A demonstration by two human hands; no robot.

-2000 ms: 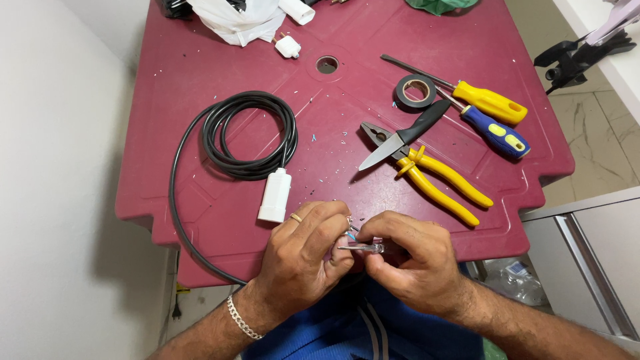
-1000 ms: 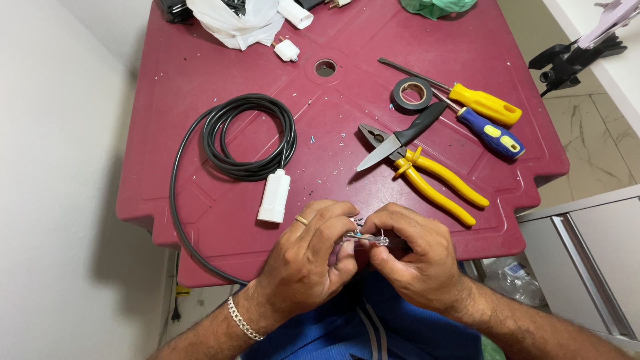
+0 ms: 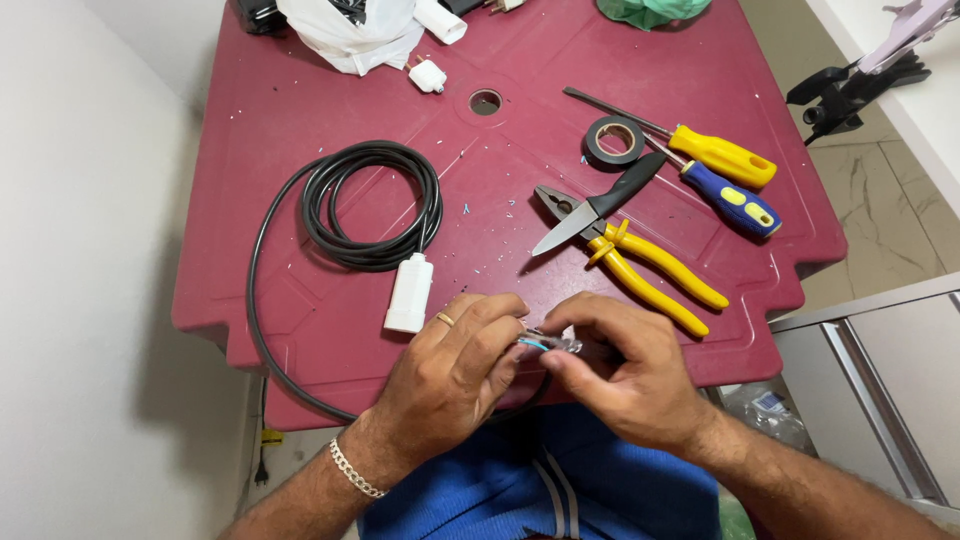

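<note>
My left hand (image 3: pixel 457 360) pinches the end of a black cable (image 3: pixel 259 300), where a blue wire (image 3: pixel 534 344) shows between the fingers. My right hand (image 3: pixel 630 367) grips a small clear plastic part (image 3: pixel 568 345) at the wire ends; its exact kind cannot be told. Both hands meet over the table's near edge. The cable runs left from under my hands to a coil with a white connector (image 3: pixel 410 294) just behind my left hand. Beyond my right hand lie yellow-handled pliers (image 3: pixel 645 274), with a black-handled knife (image 3: pixel 600 202) resting across their jaws.
On the red plastic table (image 3: pixel 247 180) are black tape (image 3: pixel 613 144), a yellow screwdriver (image 3: pixel 720 156), a blue screwdriver (image 3: pixel 731 199), a white plug (image 3: pixel 427 76), a white bag (image 3: pixel 352 37), a green bag (image 3: pixel 652 9) and scattered clippings. A wall stands at left, a cabinet (image 3: pixel 870 375) at right.
The fingers of both hands have shifted slightly around the clear part, and the blue wire shows more plainly now. The tools and the coil have stayed in place.
</note>
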